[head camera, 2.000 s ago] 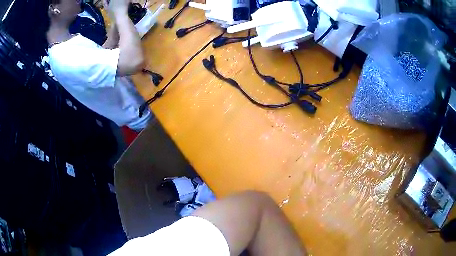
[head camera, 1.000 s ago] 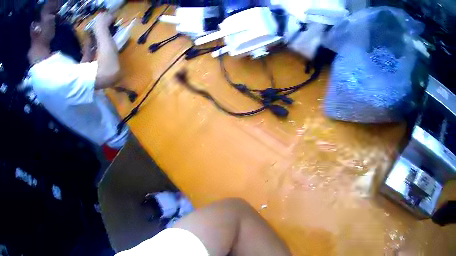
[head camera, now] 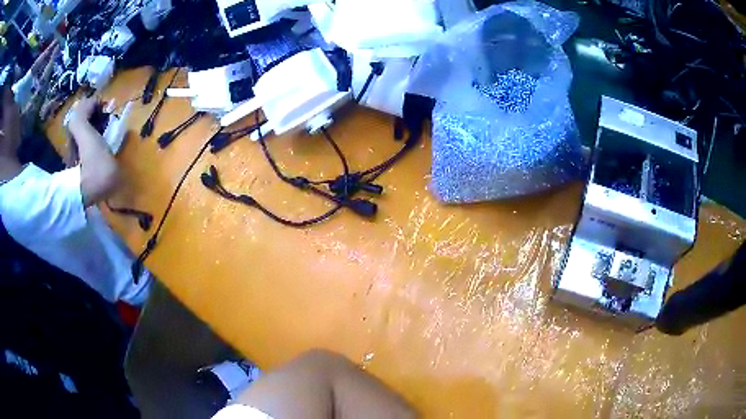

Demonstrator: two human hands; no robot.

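Observation:
My left arm [head camera: 319, 389] shows bent at the bottom edge; its hand is cut off below the picture. My right hand is not in view. The white-silver screw feeder [head camera: 601, 214] stands on the table at the right, its dark window on top and a small metal block in front. The thick black screwdriver [head camera: 707, 301] reaches in from the right edge, its tip beside the feeder's front corner; whether a hand holds it is out of view. A clear bluish bag of screws [head camera: 511, 155] lies left of the feeder.
White camera units [head camera: 298, 94] lie at the back of the orange table [head camera: 327, 286], their black cables [head camera: 303, 221] spread forward. An open carton [head camera: 168, 352] with white-and-black units sits below the left edge. Another person's arm [head camera: 94, 155] is at far left. Black cables cover the green surface behind.
The view has swung right: table items have shifted left, and the whole feeder and more of the screwdriver now show. My left arm sits lower and further left in the picture.

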